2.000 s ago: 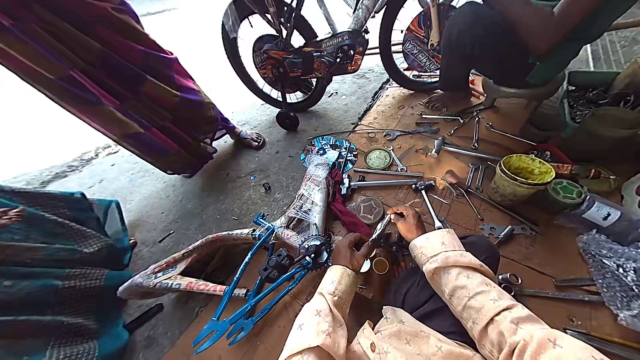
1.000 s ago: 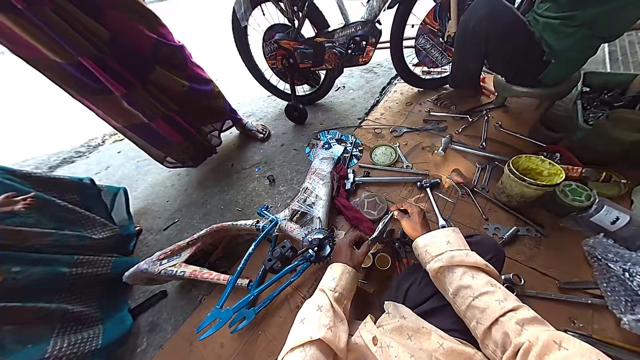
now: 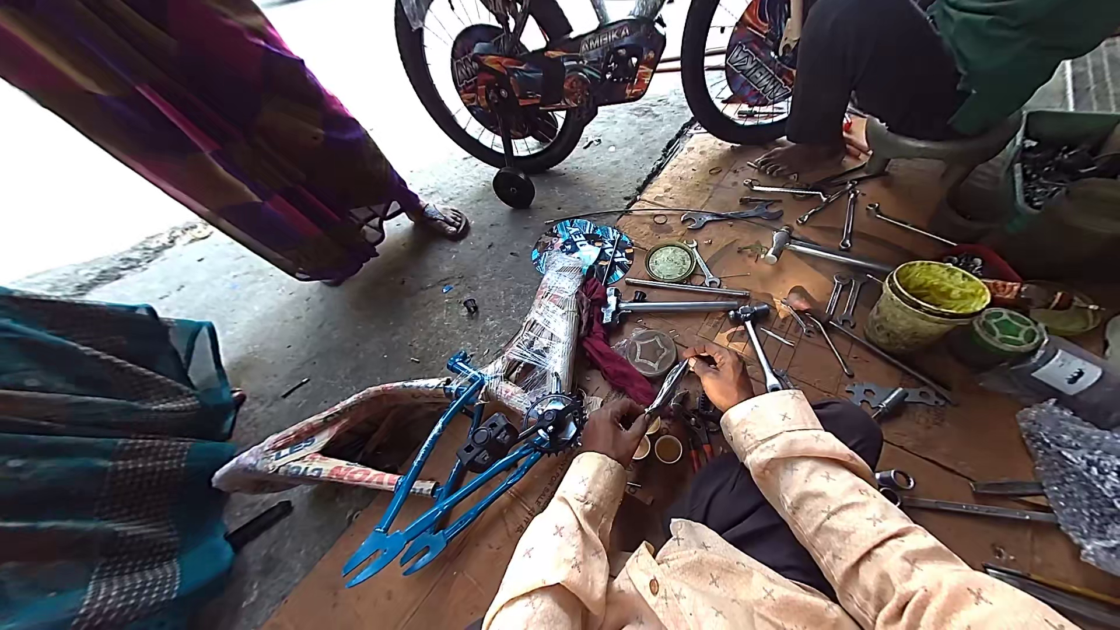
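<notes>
My left hand (image 3: pixel 615 429) and my right hand (image 3: pixel 721 374) hold a small, shiny plastic-like packet (image 3: pixel 668 388) between them, one at each end; its contents cannot be made out. Left of my hands lies a blue bicycle frame (image 3: pixel 446 503) with a crankset (image 3: pixel 556 422), its front part wrapped in plastic and paper. A dark red cloth (image 3: pixel 612 359) lies just beyond my hands, beside a round clear lid or tin (image 3: pixel 651 352). Small round cups (image 3: pixel 668 449) stand below my hands. A ratchet-type wrench (image 3: pixel 759 346) lies right of my right hand.
Spanners (image 3: pixel 849 219), a hammer (image 3: pixel 827 252) and a yellow-smeared bucket (image 3: pixel 927 304) are on the brown board to the right. A bicycle with a training wheel (image 3: pixel 514 187) stands ahead. A person in green (image 3: pixel 1006 52) sits at upper right; two people in long garments stand at left.
Both hands stay on the packet, with only small shifts of the fingers. The view has moved slightly.
</notes>
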